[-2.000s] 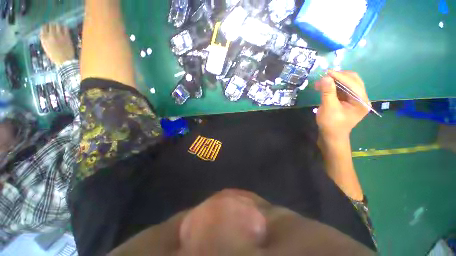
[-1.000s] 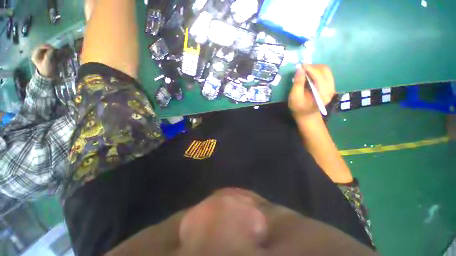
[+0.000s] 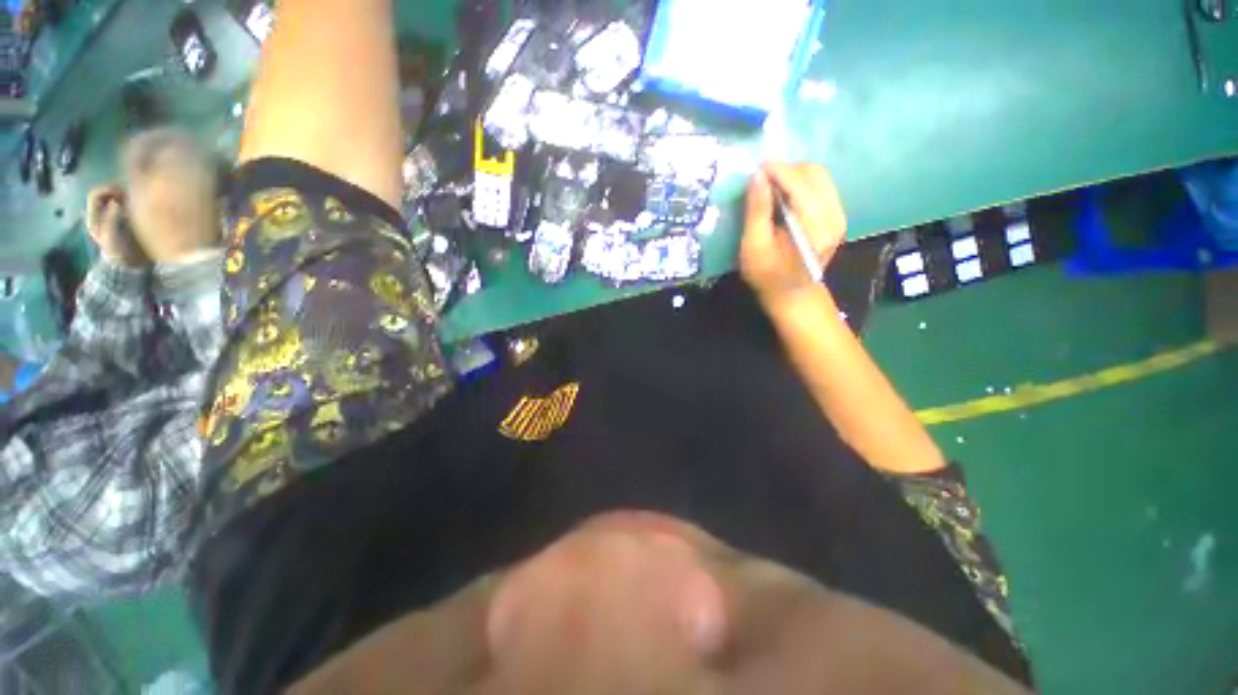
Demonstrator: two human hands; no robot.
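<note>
My right hand [image 3: 794, 224] is at the front edge of the green bench, right of the phone pile. It is closed around thin tweezers [image 3: 801, 245], which look whitish with glare. My left forearm reaches up past the top edge of the picture, so my left hand is out of view. Several opened phone units [image 3: 638, 251] with shiny, glaring faces lie piled in front of me. A yellow-framed phone [image 3: 492, 190] lies among them. A blue bin [image 3: 740, 116] with bright white contents stands behind the pile.
A neighbouring person's hands [image 3: 170, 197] and plaid sleeves [image 3: 82, 462] are at the left, beside scattered dark phones [image 3: 194, 48]. A dark strip with white squares [image 3: 965, 258] lies beyond the bench edge at the right. A yellow line [image 3: 1073, 391] crosses the green floor.
The view has shifted, so the pile and bin appear farther left. My right hand with the tweezers has moved left in the picture. More of the strip with white squares shows. The neighbour's hands have moved.
</note>
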